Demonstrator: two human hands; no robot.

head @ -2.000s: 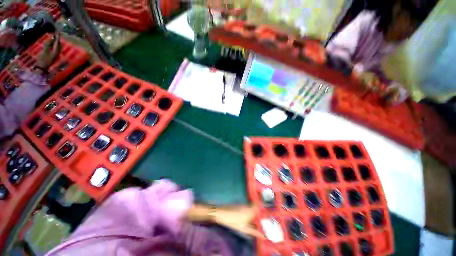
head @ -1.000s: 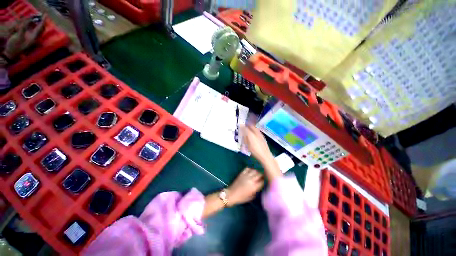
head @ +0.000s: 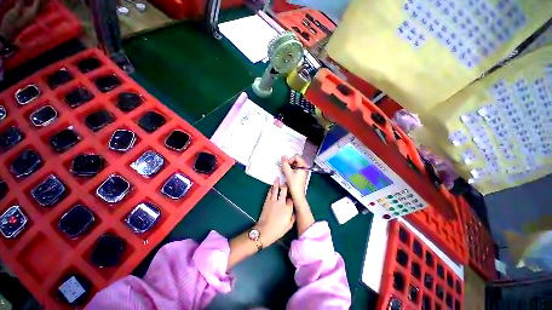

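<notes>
White record sheets [head: 276, 148] with handwriting lie on a pink-edged clipboard [head: 227, 124] on the green bench. My right hand [head: 295, 177] rests on the lower right of the sheets, its fingers closed round a thin dark pen [head: 315, 169] that sticks out to the right. My left hand [head: 276, 212], with a wristwatch on its wrist, lies just left of and below the right hand, at the sheets' lower edge, fingers extended and holding nothing visible. A small red clip [head: 278, 122] is at the top of the sheets.
A large red watch tray [head: 136, 200] fills the left. The tester [head: 363, 172] and a white square pad [head: 344, 210] are right of the sheets. A pale green fan [head: 284, 54] stands behind. Another red tray [head: 423, 260] is at lower right. Yellow-edged sheets [head: 387, 54] hang above.
My right hand has taken hold of the pen from the sheets and drawn in beside my left hand. My left hand has moved slightly left and up. The view has shifted slightly.
</notes>
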